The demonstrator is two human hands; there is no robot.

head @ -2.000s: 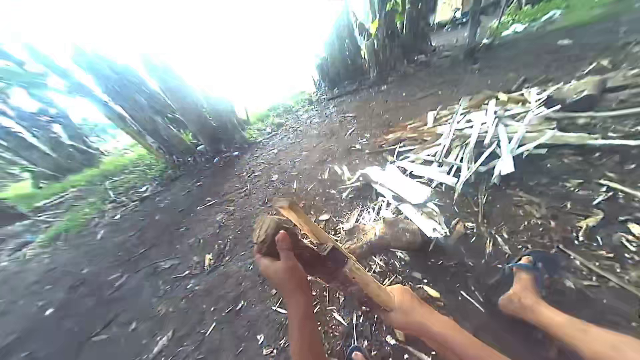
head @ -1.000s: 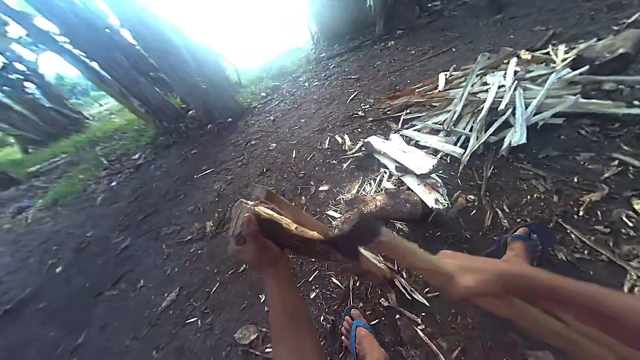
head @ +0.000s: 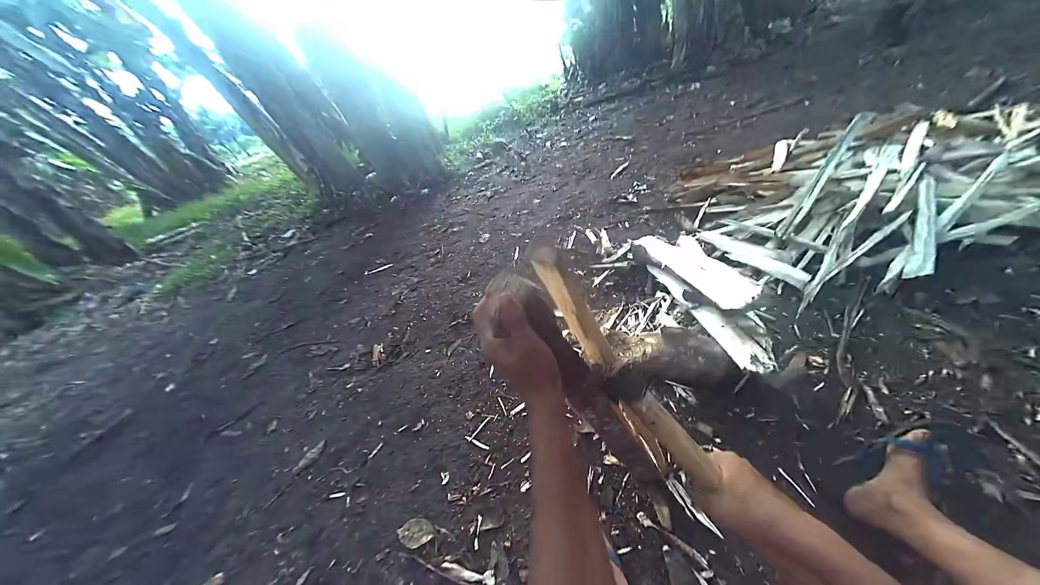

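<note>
My left hand [head: 513, 337] grips the upper end of a split log [head: 540, 313] with dark bark. The log slants down to the right, and its lower part shows splintered pale wood. My right hand [head: 725, 479] is closed around a wooden handle [head: 678, 443], which runs up and left beside the log. The handle meets a dark axe-like head, partly hidden against the log, and its pale far end [head: 569, 305] sticks out beyond. Behind them a short thick log [head: 682, 357] lies on the ground.
A pile of split firewood [head: 861, 195] lies at the right. Pale split slabs [head: 707, 276] are nearer, amid chips. A sandalled foot [head: 902, 479] stands at lower right. Thick plant trunks [head: 325, 114] rise at the left. A dry leaf [head: 417, 532] lies on the dark soil.
The handle's far end now stands apart from the log's top, beside my left hand. My right hand has shifted between frames and stays on the handle; my left hand keeps hold of the log.
</note>
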